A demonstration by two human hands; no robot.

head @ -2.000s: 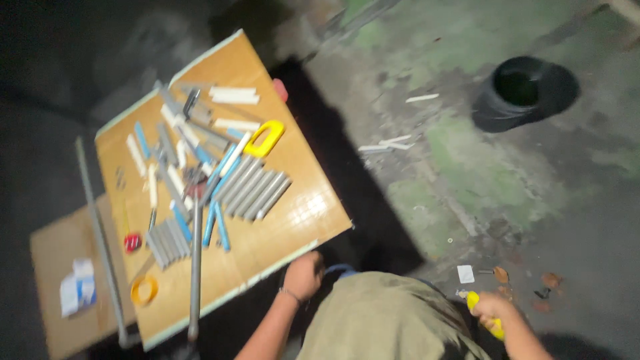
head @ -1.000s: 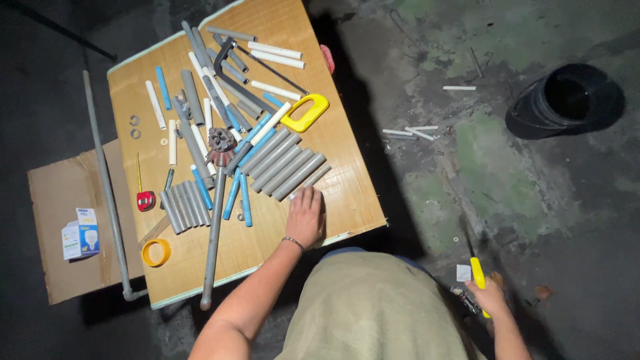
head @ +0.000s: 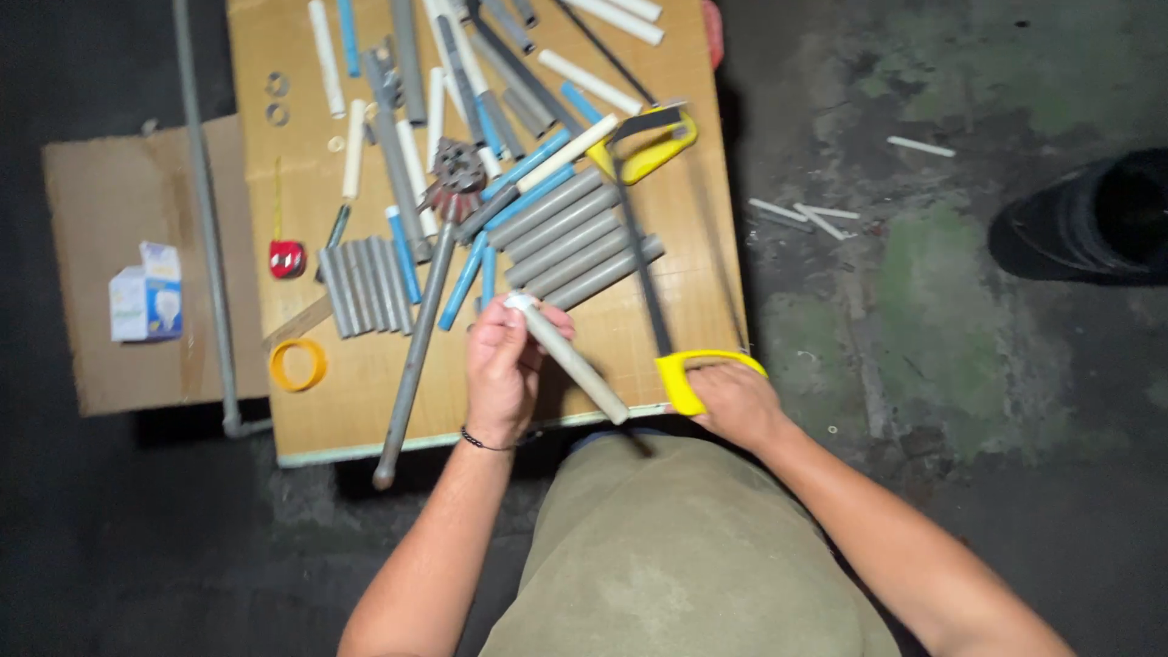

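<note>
My left hand [head: 506, 365] holds a short grey plastic pipe [head: 577, 367] near its far end, above the front edge of the wooden tabletop [head: 356, 424]. In my right hand [head: 737, 401] is the yellow handle of a hacksaw [head: 643, 274], its frame pointing away over the table's right part. A second yellow-handled hacksaw [head: 680, 155] lies on the pipes behind it. Beyond my left hand rests a row of cut grey pipes [head: 575, 233]. A ratchet pipe threader head [head: 456, 173] with a long metal handle [head: 415, 365] lies to the left.
White, blue and grey pipe pieces [head: 401, 182] cover the table's back. At left are a red tape measure [head: 286, 259], a roll of yellow tape [head: 297, 365] and a light bulb box [head: 148, 297] on cardboard [head: 82, 274]. A black bucket [head: 1077, 224] and white offcuts [head: 821, 219] are on the floor.
My left hand has lifted a grey pipe from the table, where it was over the row one second ago. My right hand has brought its yellow-handled hacksaw from beside my right leg to the table edge.
</note>
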